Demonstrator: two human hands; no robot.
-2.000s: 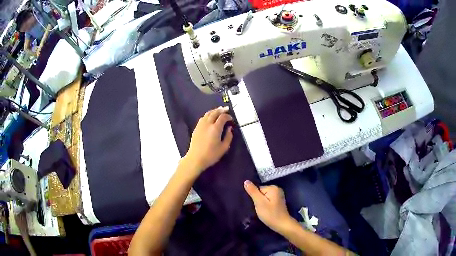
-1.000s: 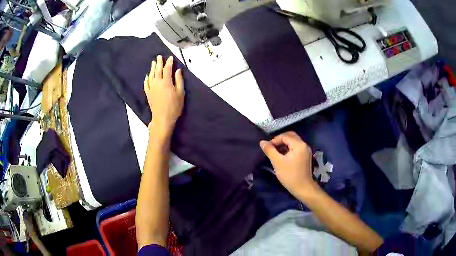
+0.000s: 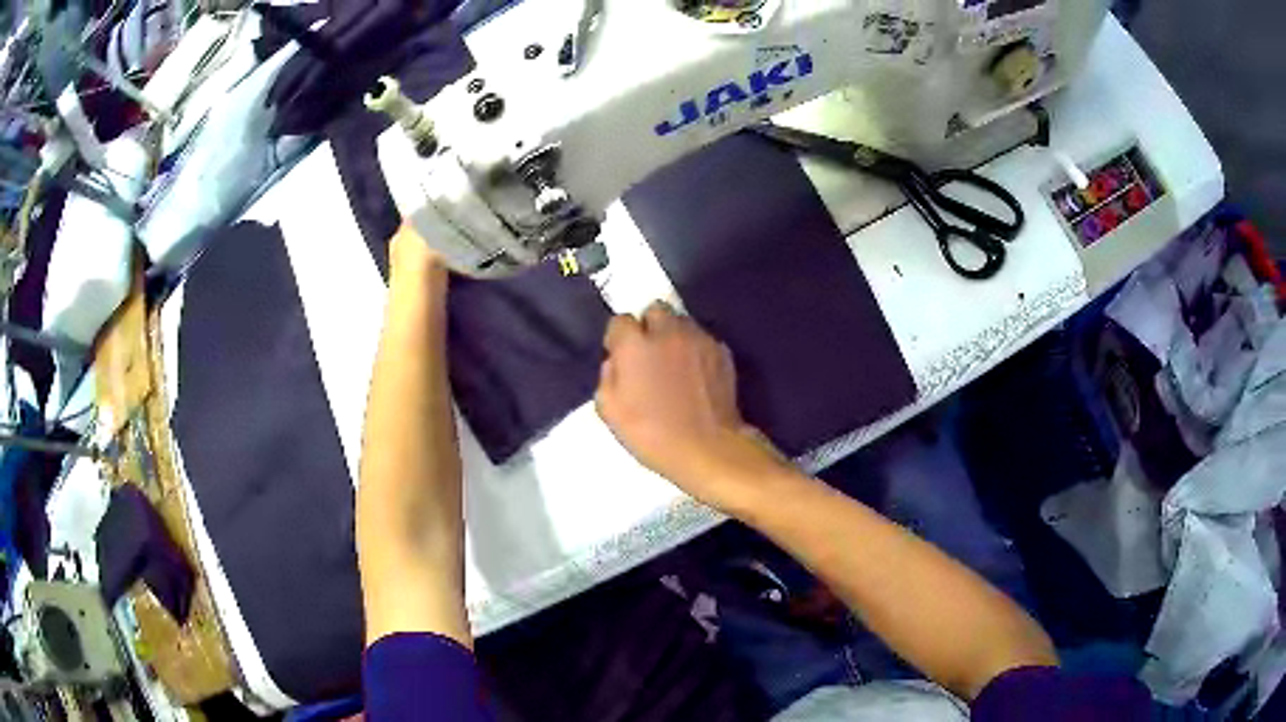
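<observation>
A dark cut panel (image 3: 522, 367) lies under the head of the white sewing machine (image 3: 762, 85), its short end in front of the needle area. Dark cloth also shows behind the head at the back left. My left hand (image 3: 415, 254) reaches behind the head's left end; its fingers are hidden. My right hand (image 3: 670, 388) is curled at the panel's right edge, just in front of the presser foot (image 3: 581, 260); its fingertips are hidden, so I cannot tell if it pinches the cloth. The right stack of dark panels (image 3: 776, 296) lies beside it, partly under the machine arm.
The left stack of dark panels (image 3: 261, 451) lies along the table's left side. Black shears (image 3: 959, 212) lie right of the right stack. A compartment with coloured parts (image 3: 1107, 205) is at the right table edge. Pale cloth (image 3: 1234, 409) hangs at the far right.
The long panel has moved from across the left stack to under the machine head. My left hand has gone behind the head. My right hand has moved from the front edge up beside the needle area.
</observation>
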